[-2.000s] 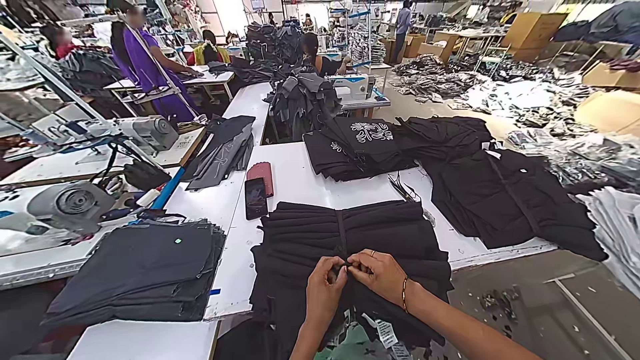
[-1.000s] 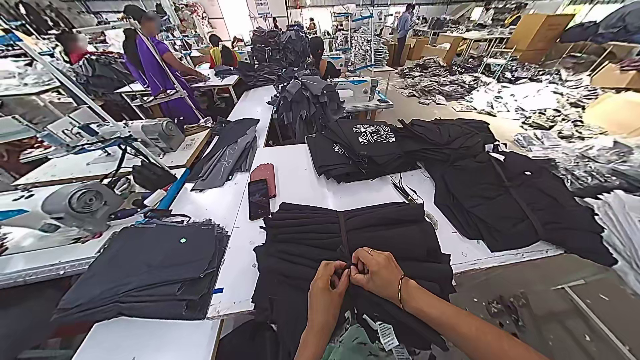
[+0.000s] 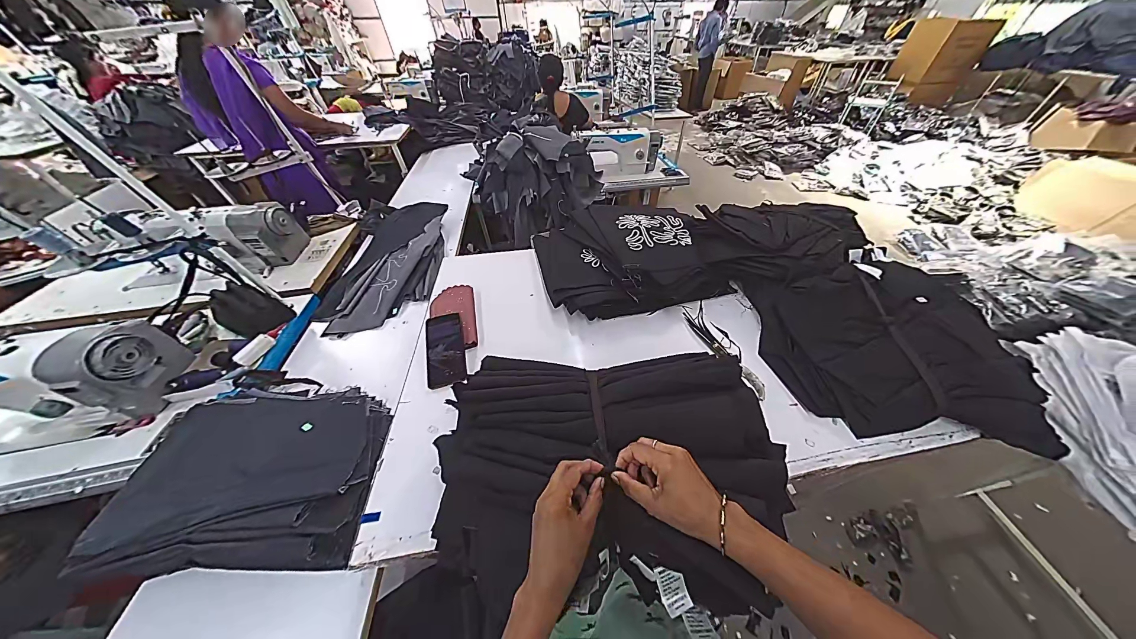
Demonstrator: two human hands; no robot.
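Observation:
A thick bundle of folded black fabric pieces (image 3: 532,408) lies on the white table in front of me. A dark fabric strip (image 3: 596,404) runs around its middle. My left hand (image 3: 568,506) and my right hand (image 3: 661,488) meet over the bundle, both pinching the strip at its lower end; the pinched part is mostly hidden by the fingers. White labels (image 3: 674,592) stick out below my hands beside a green cloth (image 3: 621,612). Beyond the bundle lie small thread snips (image 3: 706,333), a black phone (image 3: 445,351) and a red case (image 3: 457,311).
Dark fabric pieces (image 3: 240,470) are stacked at left, near sewing machines (image 3: 120,364). Black printed pieces (image 3: 639,257) and another strapped black bundle (image 3: 887,346) lie at right. The white table's (image 3: 515,275) far side has a dark garment heap (image 3: 537,169). A person in purple (image 3: 257,115) stands back left.

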